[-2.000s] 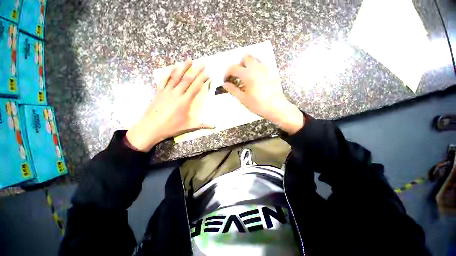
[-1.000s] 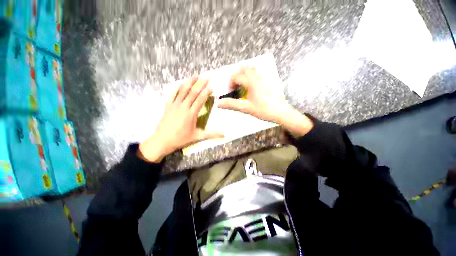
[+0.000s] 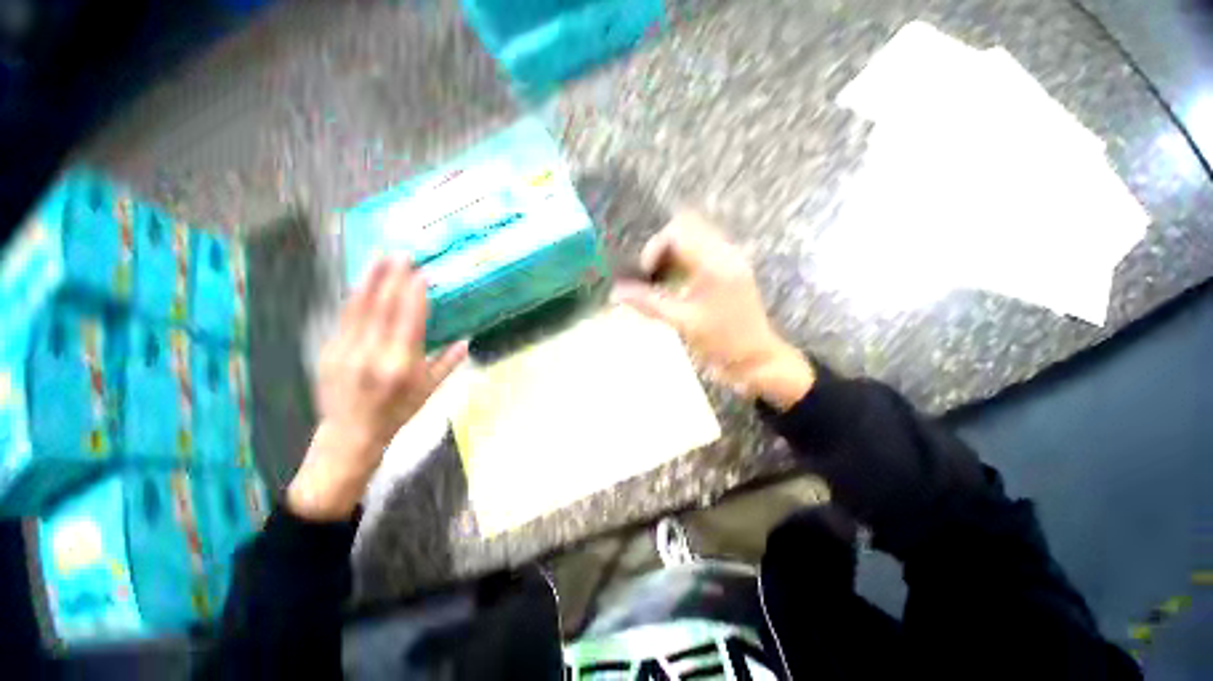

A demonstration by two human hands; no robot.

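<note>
A teal retail carton (image 3: 486, 220) lies on the speckled table just beyond the pale sticker sheet (image 3: 585, 412). My left hand (image 3: 379, 366) is at the carton's near left corner, fingers spread and blurred; whether it presses on the carton cannot be told. My right hand (image 3: 705, 299) is off the carton's right end, above the sheet's far right corner, with its fingers curled together. A small dark patch shows between its thumb and fingers, too blurred to name. No sticker can be made out.
Stacked teal cartons (image 3: 146, 386) stand in rows at the left. Another teal carton (image 3: 572, 40) is at the far side, cut off by the picture's top edge. Loose white sheets (image 3: 991, 186) overlap at the right. The table's near edge runs in front of my body.
The view has shifted, bringing the carton beyond the sheet and the far carton into view. Both hands have left the sheet's middle; my left hand is now at the carton's left corner.
</note>
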